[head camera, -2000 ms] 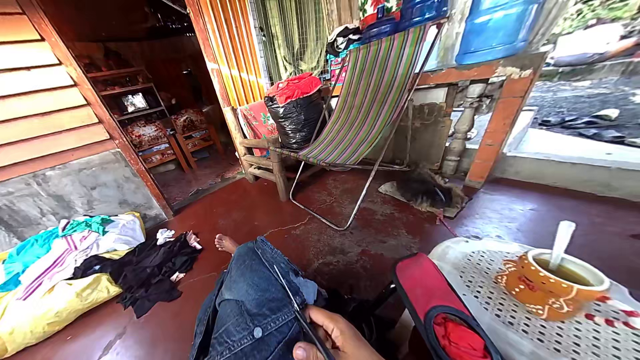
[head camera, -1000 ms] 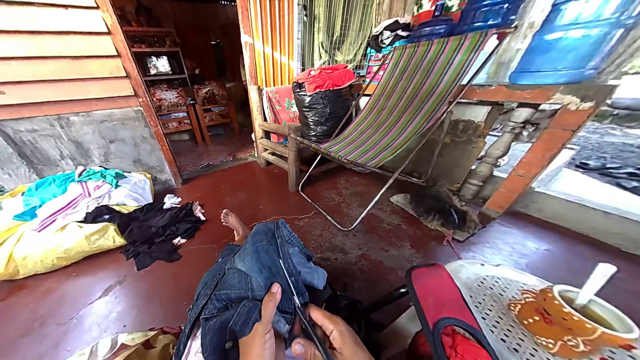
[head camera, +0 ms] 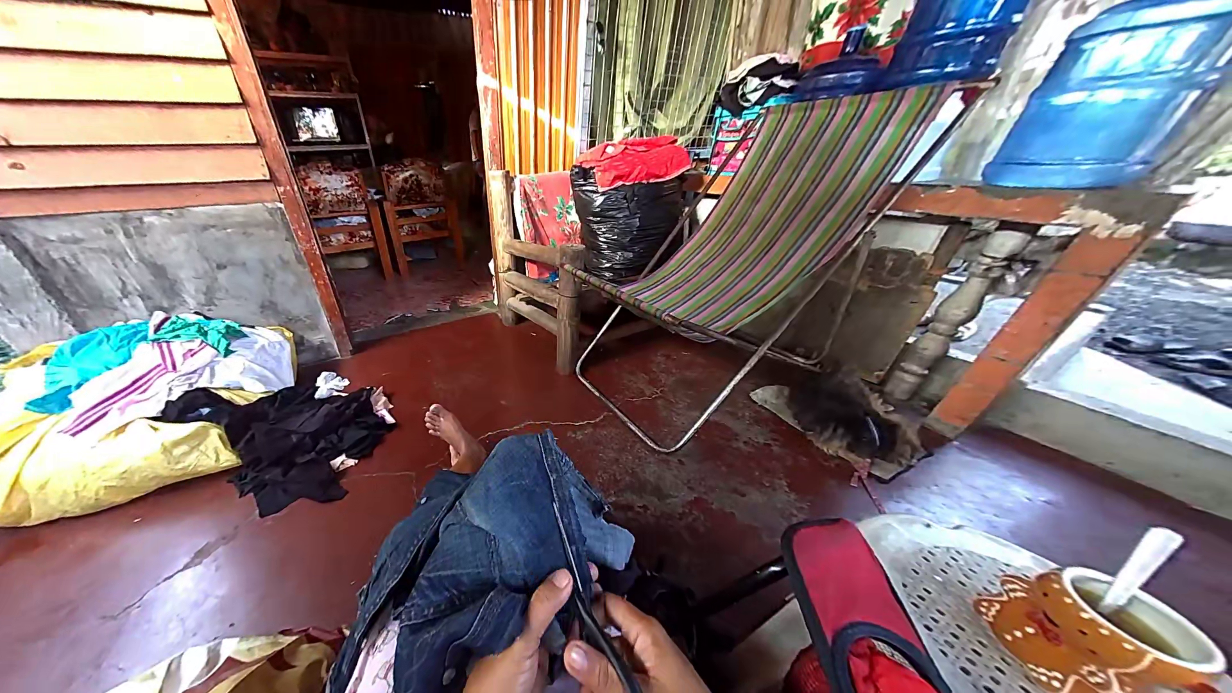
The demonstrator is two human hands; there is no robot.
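A blue denim garment [head camera: 491, 549] lies bunched over my lap, with a long seam or edge running down its right side. My left hand [head camera: 525, 635] grips that edge between thumb and fingers near the bottom of the view. Close beside it on the right, my right hand [head camera: 635, 645] pinches the lower part of a dark, narrow strip or tool that runs along the edge; what it is cannot be told. The fingertips of both hands are partly hidden by the cloth.
At right, a perforated white table [head camera: 948, 587] bears an orange mug [head camera: 1049, 616] with a spoon; a red case [head camera: 847, 597] adjoins it. A striped folding chair [head camera: 770, 212] stands ahead, a furry dark animal [head camera: 847, 414] lies beside it. Clothes [head camera: 144, 375] are heaped on yellow sacking at left.
Two seconds ago only my right hand showed, holding a dark, narrow object; my left hand has since come in and taken hold of the denim. The view has turned right.
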